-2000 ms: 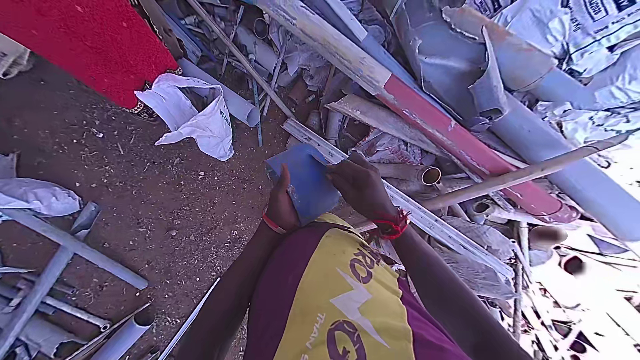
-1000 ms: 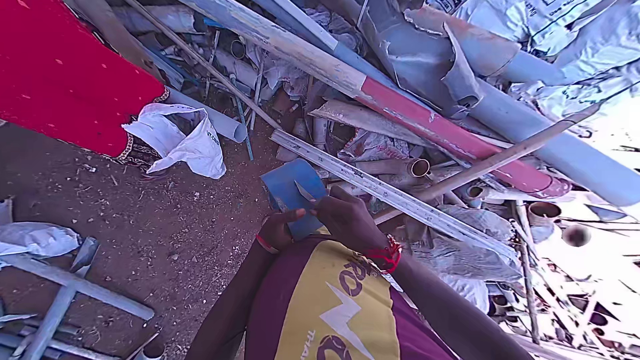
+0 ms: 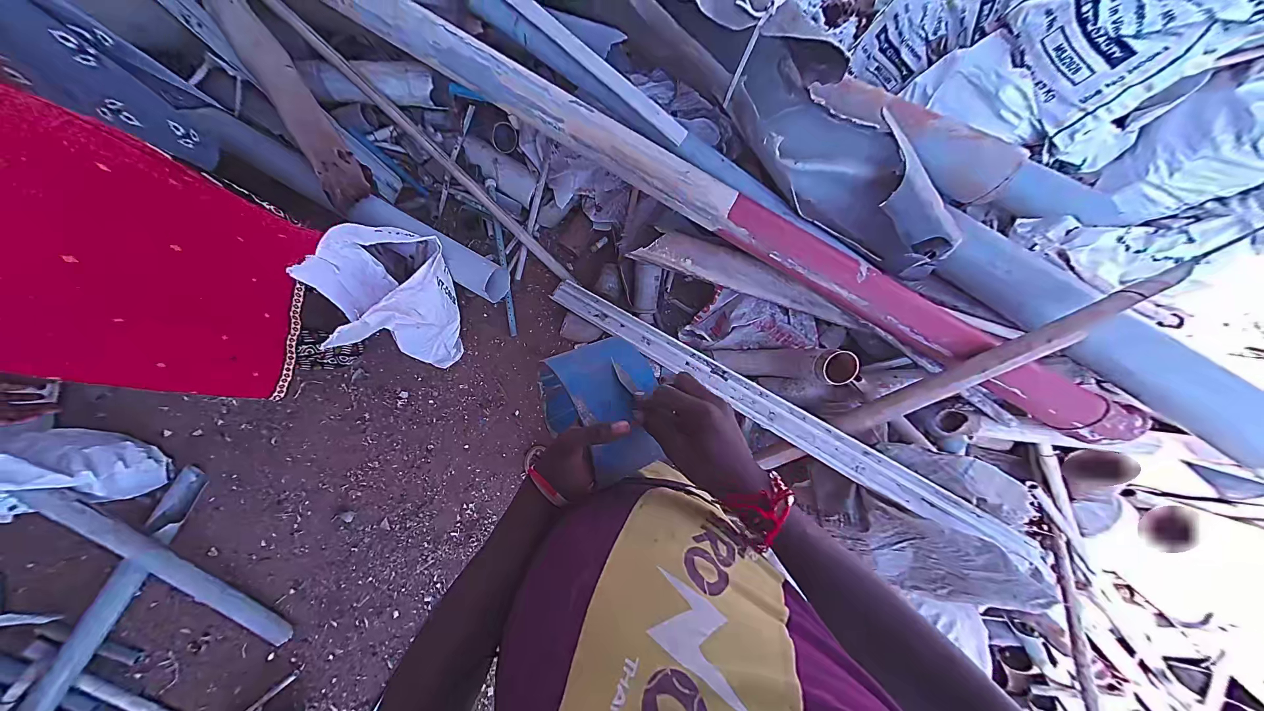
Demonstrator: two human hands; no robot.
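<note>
A blue sheet-like piece (image 3: 592, 380), its material unclear, lies close to my body at the centre of the view. My left hand (image 3: 581, 456) grips its lower left edge, with the thumb across its face. In my right hand (image 3: 688, 427) is a small pointed blade (image 3: 624, 377), perhaps a knife; its tip points up and left over the blue piece. The handle is hidden in my fingers. Whether the blade touches the surface cannot be told.
Beyond my hands lies a heap of scrap pipes, with a red-ended pipe (image 3: 869, 296), a white slotted strip (image 3: 790, 420) and a wooden stick (image 3: 987, 365). Red cloth (image 3: 148, 267) and a white bag (image 3: 395, 296) are on the left, above crossed grey pipes (image 3: 168, 563).
The blade shows over the blue piece, where two seconds ago it could not be made out. My left thumb has come across the piece's face. The view has shifted.
</note>
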